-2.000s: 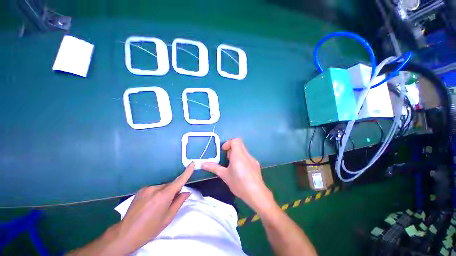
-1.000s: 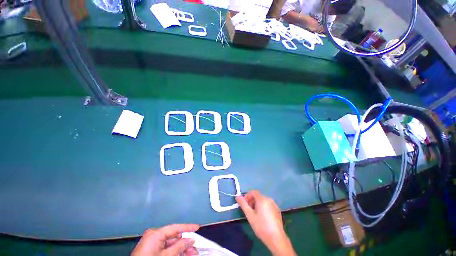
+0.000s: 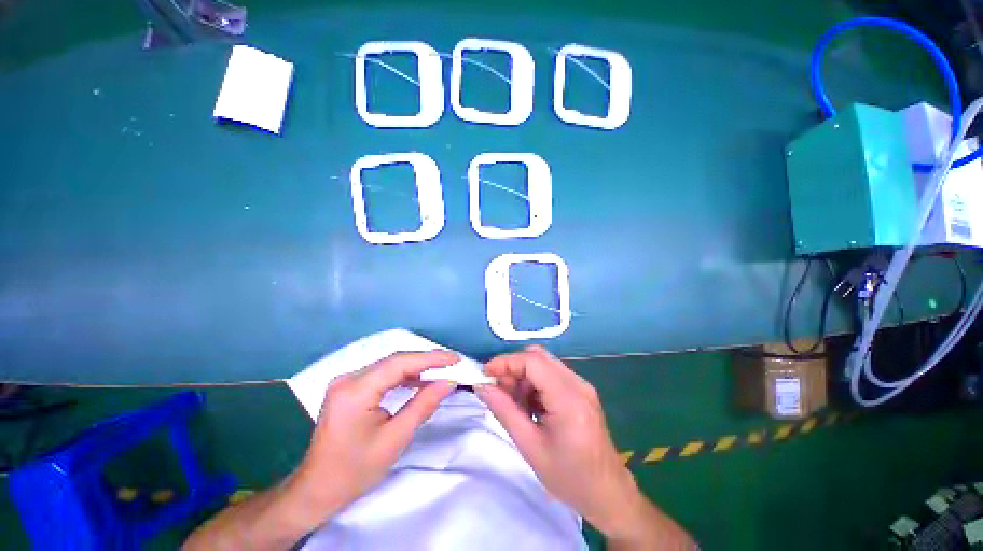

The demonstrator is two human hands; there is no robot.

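A white sheet [image 3: 361,361] is in my left hand [image 3: 377,404], pinched near its right edge between thumb and index finger. My right hand [image 3: 539,404] has thumb and index finger closed at that same edge; whether a small piece is between them I cannot tell. The nearest white plastic frame [image 3: 499,298] lies flat on the bench just beyond my right hand, untouched, with a fine pale line across its opening. Two more frames [image 3: 431,199] [image 3: 540,196] lie behind it, and a row of three [image 3: 429,86] behind those.
A small white square sheet [image 3: 254,90] lies at the back left near a metal post base [image 3: 216,15]. A teal box [image 3: 852,183] with blue and clear hoses stands at right. A blue stool [image 3: 65,484] and a cardboard box [image 3: 778,379] are below the bench edge.
My right hand has left the nearest frame and met my left hand at the sheet. The nearest frame now lies free. The sheet is raised further into view, and the camera view has tilted down.
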